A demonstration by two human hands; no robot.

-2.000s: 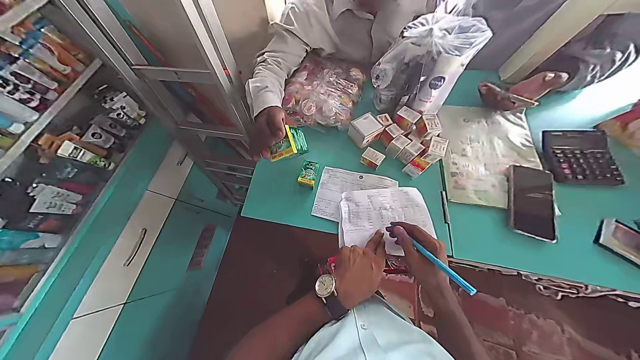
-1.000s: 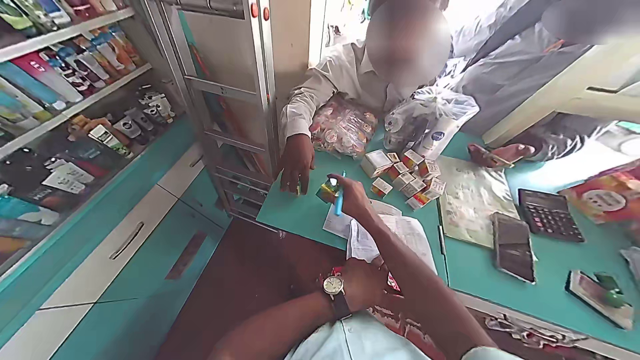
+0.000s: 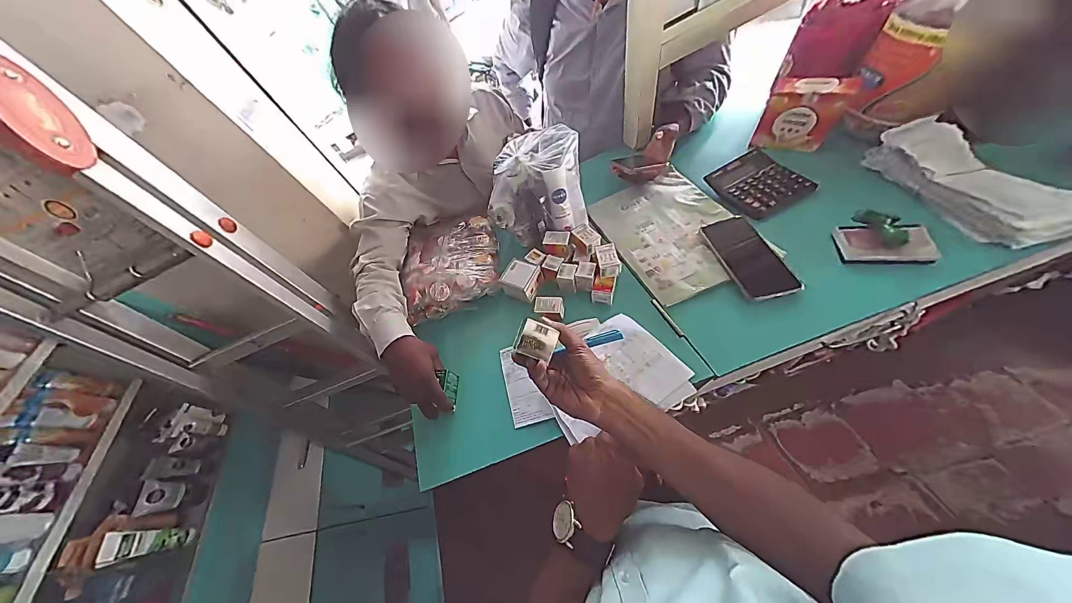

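My right hand (image 3: 578,377) holds up a small carton (image 3: 536,340) over the teal counter, with a blue pen (image 3: 596,340) also held in it. My left hand (image 3: 605,479), with a wristwatch (image 3: 565,523) at its wrist, rests at the counter's near edge by the papers (image 3: 645,360); its fingers are mostly hidden, so its grip cannot be told. Beyond the papers lie several small boxes (image 3: 576,275). Across the counter, another person's hand (image 3: 415,375) is on a green box (image 3: 450,387).
A clear bag of wrapped items (image 3: 452,272) and a plastic bag of bottles (image 3: 540,180) stand behind the boxes. A smartphone (image 3: 752,258), calculator (image 3: 760,183), stamp pad (image 3: 886,243) and paper stack (image 3: 971,184) lie rightward. A metal ladder (image 3: 276,293) stands left.
My right hand was at the papers with the pen, then reached toward the green-and-yellow box near the other person's hand; now it holds a carton up. The view has swung considerably.
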